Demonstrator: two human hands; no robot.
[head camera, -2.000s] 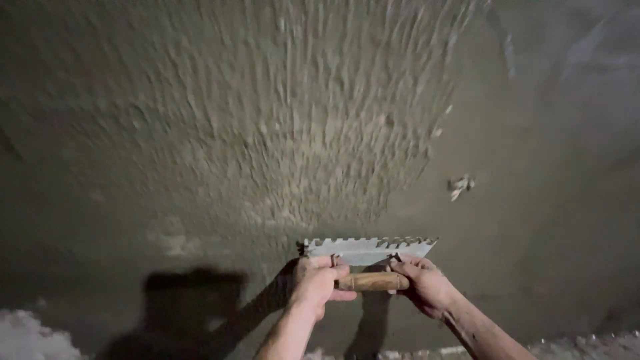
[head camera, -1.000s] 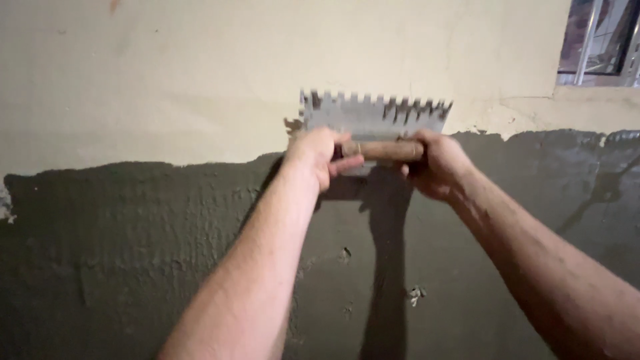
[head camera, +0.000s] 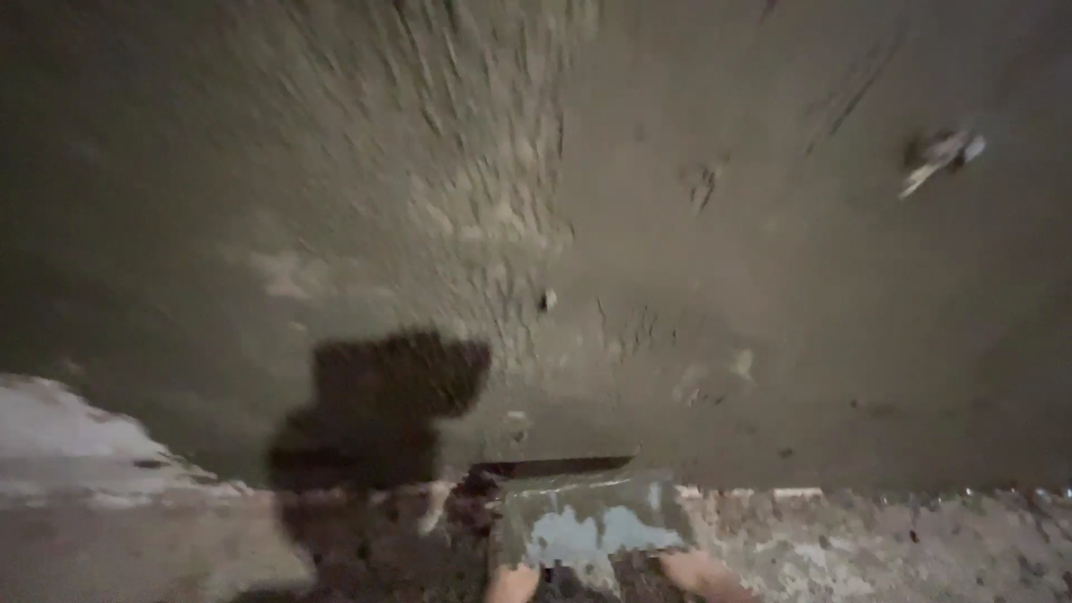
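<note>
At the bottom edge of the head view, my left hand (head camera: 512, 584) and my right hand (head camera: 705, 574) hold a notched trowel (head camera: 599, 502) between them. Only parts of the fingers and the metal blade show; the handle is mostly out of view. Grey wet mortar smears part of the blade. The blade lies near the foot of the wall, which bears wet grey mortar (head camera: 754, 276). Whether the blade touches the wall cannot be told. Rough vertical ridges run down the upper middle of the mortar, and smoother mortar lies to their right.
A rough, stained floor edge (head camera: 871, 544) runs along the bottom. At the lower left a pale uncoated patch (head camera: 75, 440) borders the mortar. A small pale lump (head camera: 942, 155) sticks to the wall at the upper right. A dark shadow falls at lower left.
From the mortar's upper edge one second ago, both hands and the trowel have moved down to the foot of the wall. The view has tilted down strongly.
</note>
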